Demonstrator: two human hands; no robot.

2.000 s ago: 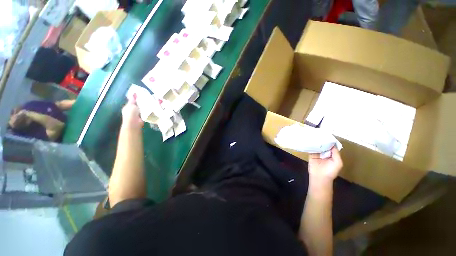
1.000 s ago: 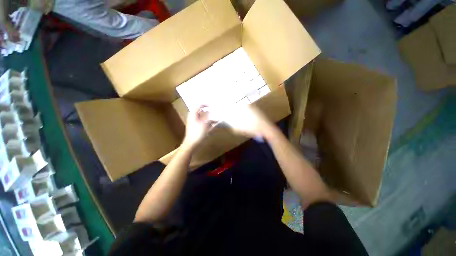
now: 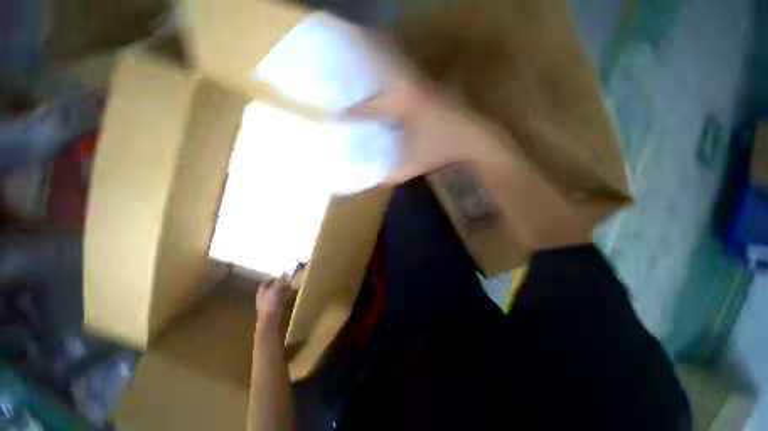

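Observation:
The brown packing carton (image 3: 126, 202) stands open at left centre, with overexposed white boxes (image 3: 268, 194) packed inside. My left hand (image 3: 271, 296) is inside the carton at the near edge of the white boxes; its fingers are too unclear to tell if they hold anything. My right hand (image 3: 425, 130), strongly blurred, is raised over the carton's right side. It is shut on a whitish, rounded wrapped product (image 3: 362, 156). A second pale, translucent blurred shape (image 3: 318, 63) lies just above it; I cannot tell if they are one thing.
The deeper brown parts carton (image 3: 539, 93) stands at upper right, partly behind my right arm. A green belt corner (image 3: 38, 412) shows at lower left. A blue object (image 3: 749, 198) is at the far right edge. The view is blurred.
The view has swung right. My hands, close together over the white boxes before, are now apart. My right hand has risen to the right with the pale wrapped thing; my left remains in the carton.

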